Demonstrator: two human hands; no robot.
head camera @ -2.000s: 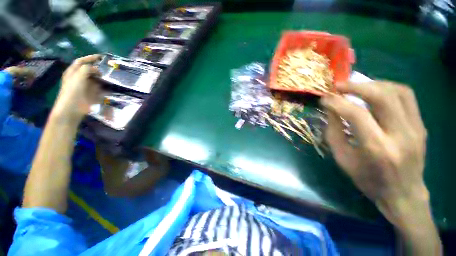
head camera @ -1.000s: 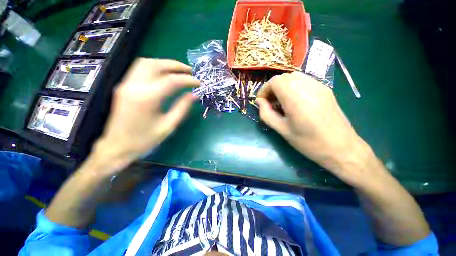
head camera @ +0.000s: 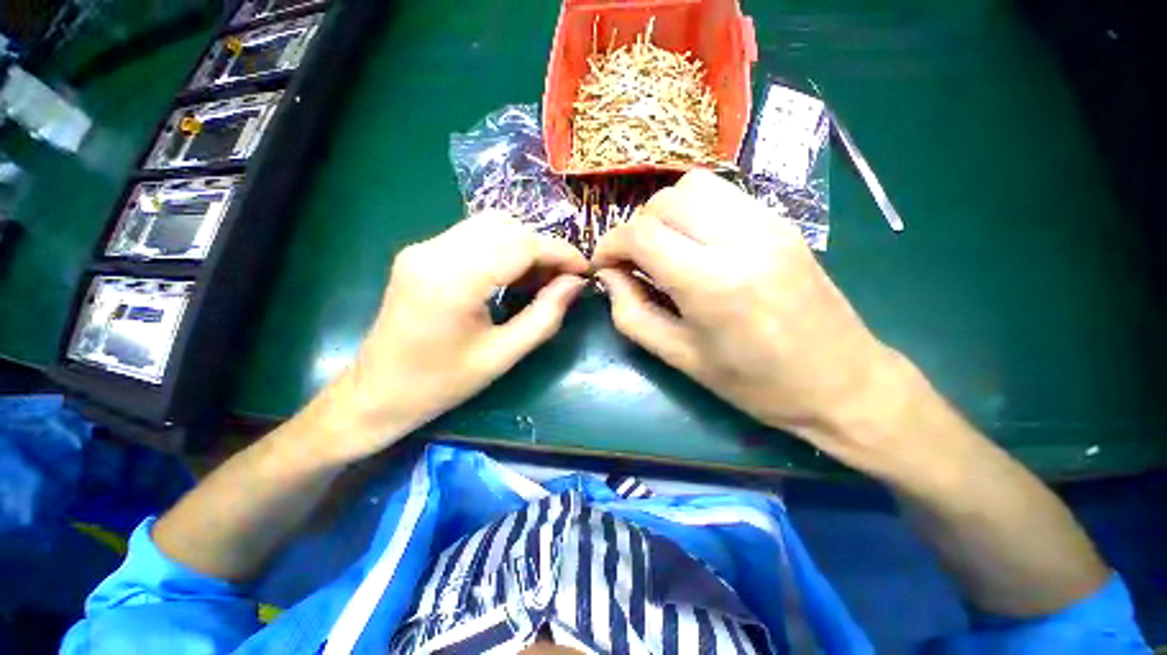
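Observation:
My left hand (head camera: 448,326) and my right hand (head camera: 742,307) meet fingertip to fingertip just in front of the red parts bin (head camera: 555,96). Thumb and forefinger of each hand are pinched together around something tiny and dark at the meeting point; it is mostly hidden and too small to name. The bin holds a heap of tan strips (head camera: 644,109). More strips (head camera: 586,211) lie before the bin, partly covered by my right hand. A crinkled clear bag (head camera: 502,160) with dark slivers lies left of the bin, partly behind my left hand.
A long black tray (head camera: 211,288) at the left holds several phone frames (head camera: 177,218) in its pockets. A labelled bag (head camera: 787,134) and a thin silver rod (head camera: 868,173) lie right of the bin. The dark green bench's front edge (head camera: 640,457) runs before my body.
My left hand has come away from the phone tray and moved right to meet my right hand. My right hand has moved left from beside the bin. The view has shifted.

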